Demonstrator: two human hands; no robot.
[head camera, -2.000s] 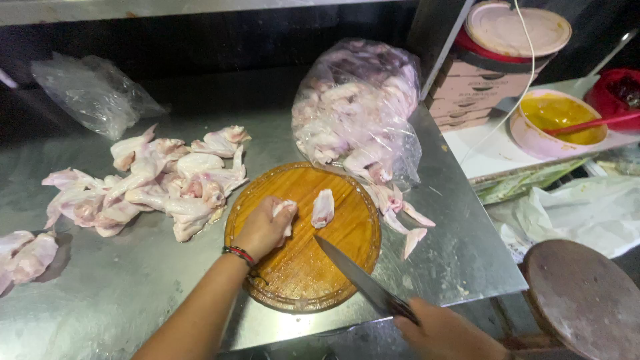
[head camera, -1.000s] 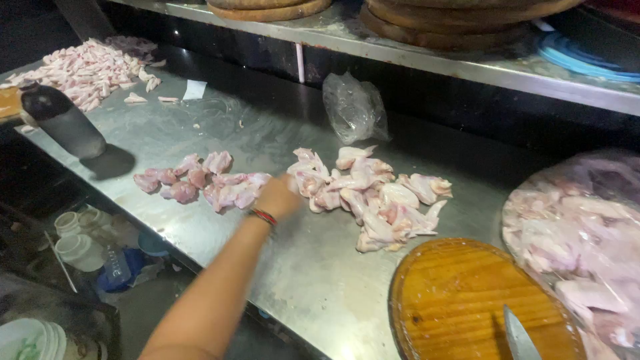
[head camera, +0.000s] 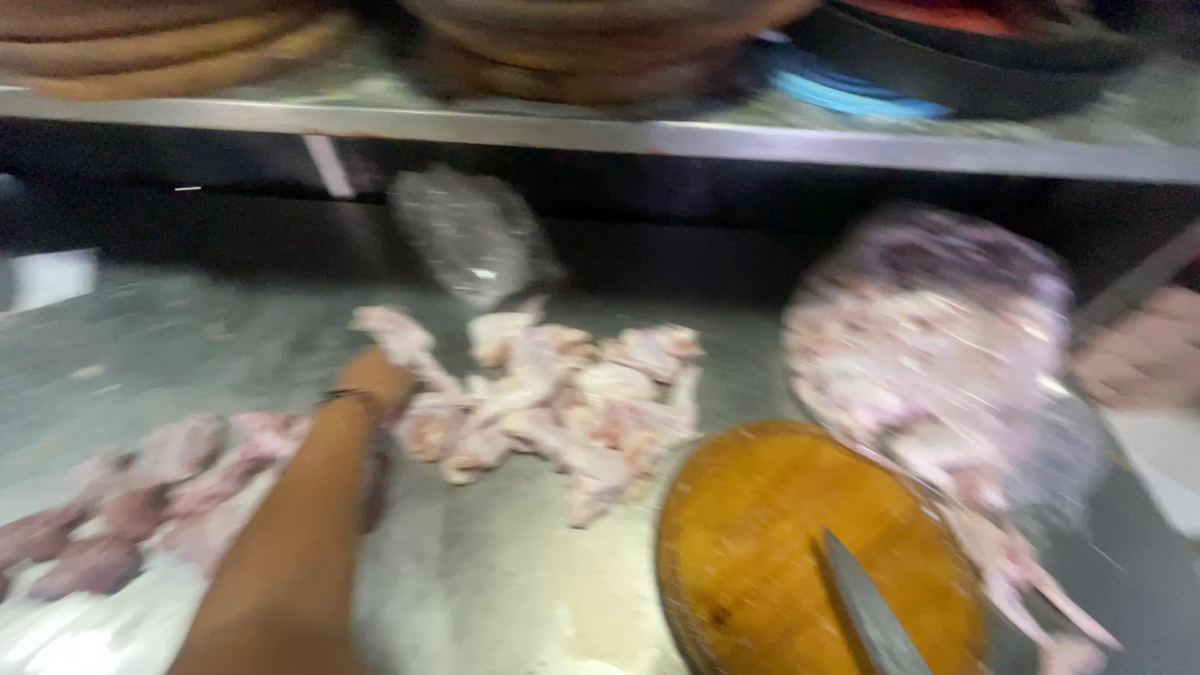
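My left hand reaches to the left edge of a pile of raw chicken wings on the metal table; a wing lies at its fingertips, and blur hides whether it is gripped. Left of my forearm are several cut chicken pieces. A round wooden cutting board sits at the lower right, with a knife blade slanting over it from the bottom edge. My right hand is out of view. Behind the board, a clear plastic bag of chicken wings rests on the table, some wings spilling out toward the front.
A metal shelf edge crosses above the table, bearing stacked round wooden boards and dark and blue items. A crumpled clear plastic bag lies behind the wing pile. A white piece is at the far left.
The chicken piece that my left hand held on the board two seconds ago is no longer there. My left hand has moved from the cut pieces to the wing pile. The view has swung.
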